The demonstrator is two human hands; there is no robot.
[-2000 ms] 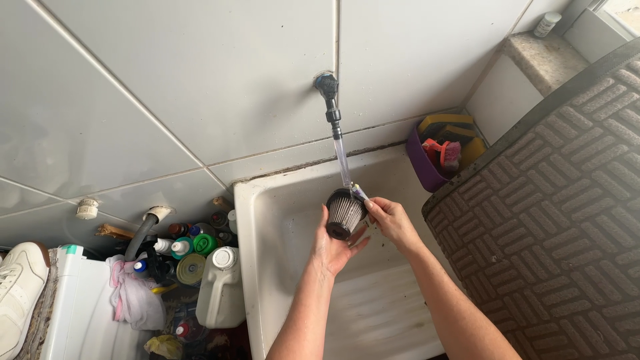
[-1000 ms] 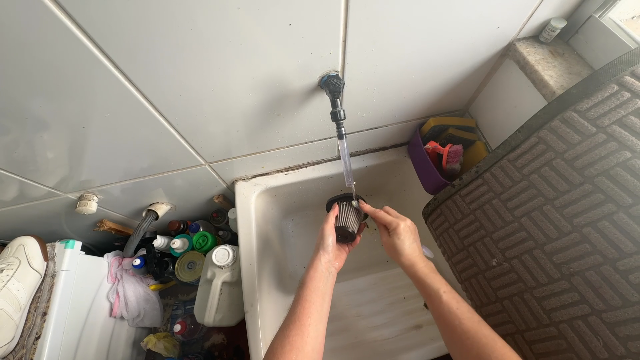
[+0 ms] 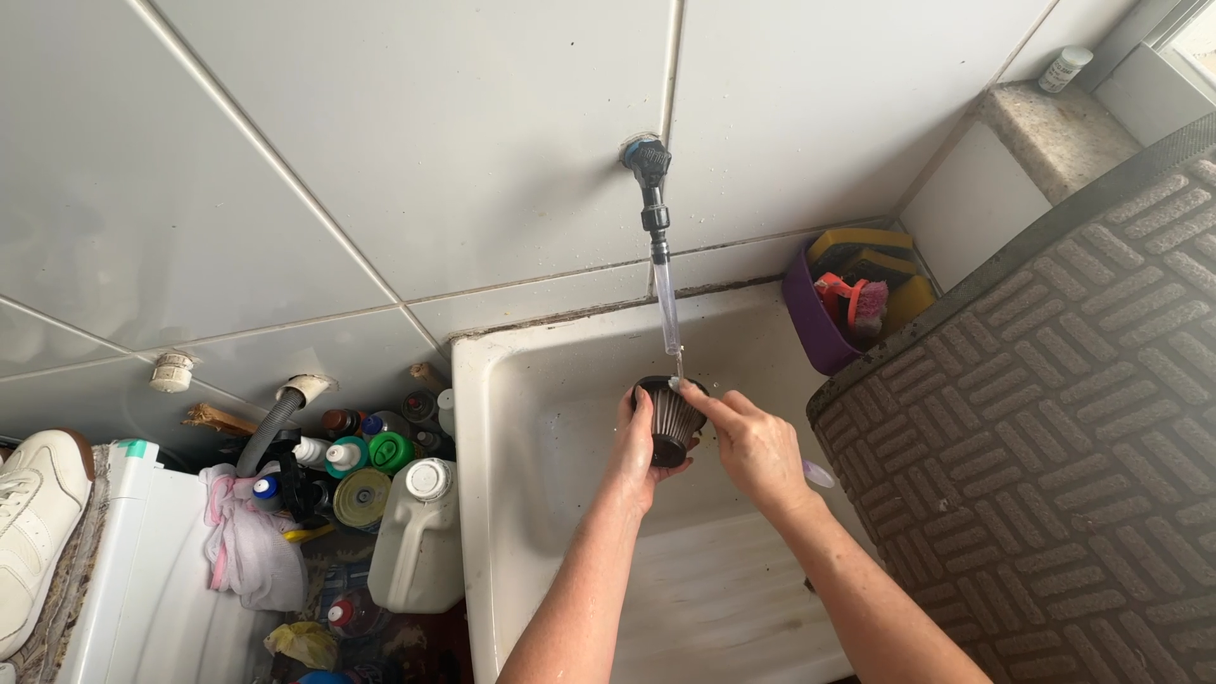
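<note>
My left hand [image 3: 638,442] holds a dark pleated filter cone [image 3: 673,418] by its side, over a white laundry sink [image 3: 472,494]. My right hand [image 3: 755,437] has its index finger against the filter's wide rim, and a pale purple handle end [image 3: 817,474] sticks out past its far side, so it seems to grip a small brush whose rest is hidden. From the black wall faucet [image 3: 651,180] a clear tube [image 3: 667,304] hangs down, and a thin stream of water runs from it onto the filter's rim.
A purple container [image 3: 815,318] with sponges and a pink-bristled brush stands at the sink's back right corner. A brown textured mat [image 3: 1035,427] covers the right side. Left of the sink are a white jug [image 3: 418,541], several bottles, a grey drain hose [image 3: 271,432] and a shoe [image 3: 43,522].
The filter has stayed in my left hand beneath the tube. Since two seconds ago, it has tilted a little and my right hand has shifted on its rim.
</note>
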